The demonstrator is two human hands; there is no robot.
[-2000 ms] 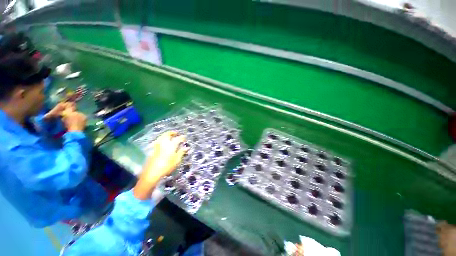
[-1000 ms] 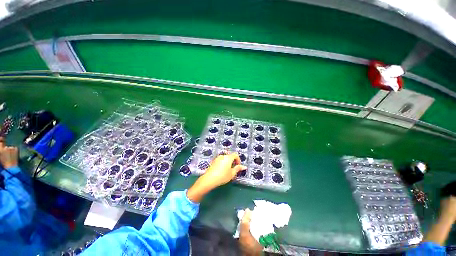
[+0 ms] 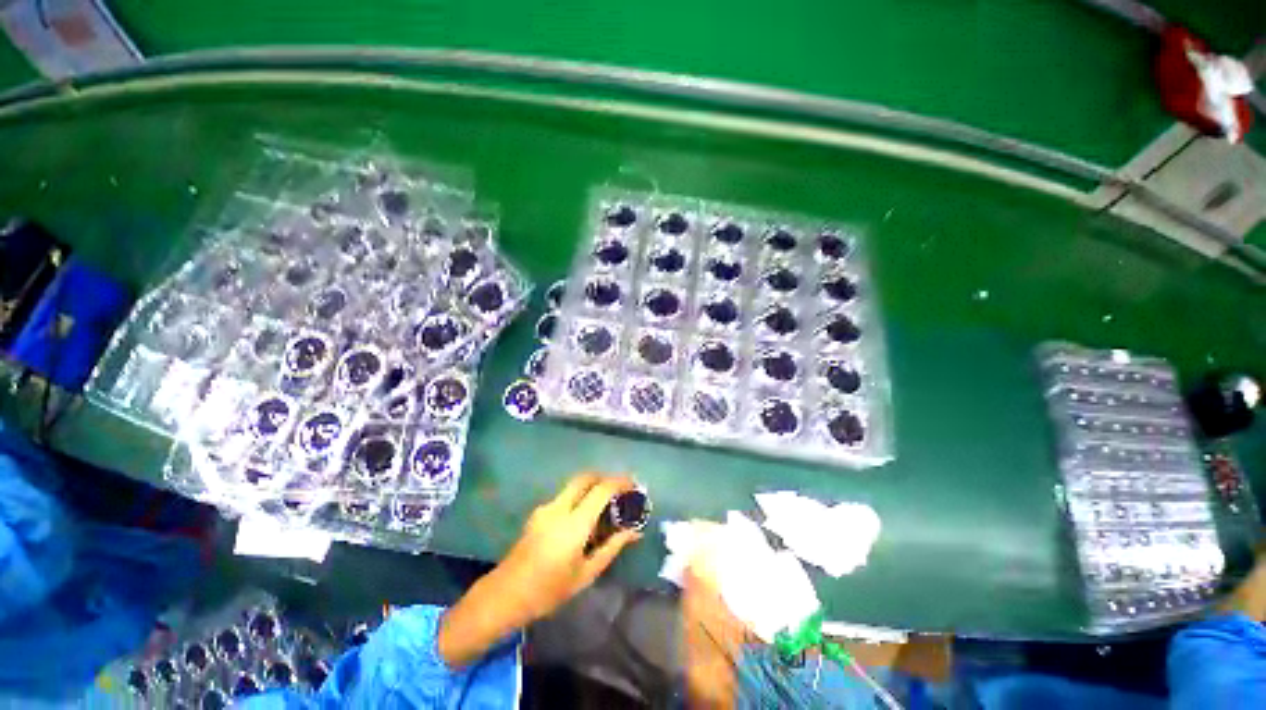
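My left hand (image 3: 558, 538) holds a dark glossy round part (image 3: 629, 509) with a bright rim between thumb and fingers, just in front of the working tray. My right hand (image 3: 711, 610) is to its right, partly covered by a bunched white wipe (image 3: 757, 580) that it holds. A bright green nozzle-like piece (image 3: 801, 637) shows below the wipe. The clear working tray (image 3: 868, 447) lies beyond my hands with rows of dark discs; several pockets nearest me on the left show a pale grid pattern. The part and the wipe are apart.
Overlapping clear trays (image 3: 195, 298) lie on the left, with loose round parts (image 3: 522, 400) beside the working tray. A second white wipe (image 3: 822, 530) lies on the bench. A greyish tray (image 3: 1132, 486) is at far right beside another person's blue sleeve (image 3: 1219, 663). A lower tray (image 3: 222, 659) is at lower left.
My left hand has moved from the working tray back towards me and now holds a round part. The view has tilted down. The wipe in my right hand now appears separate from another wipe on the bench.
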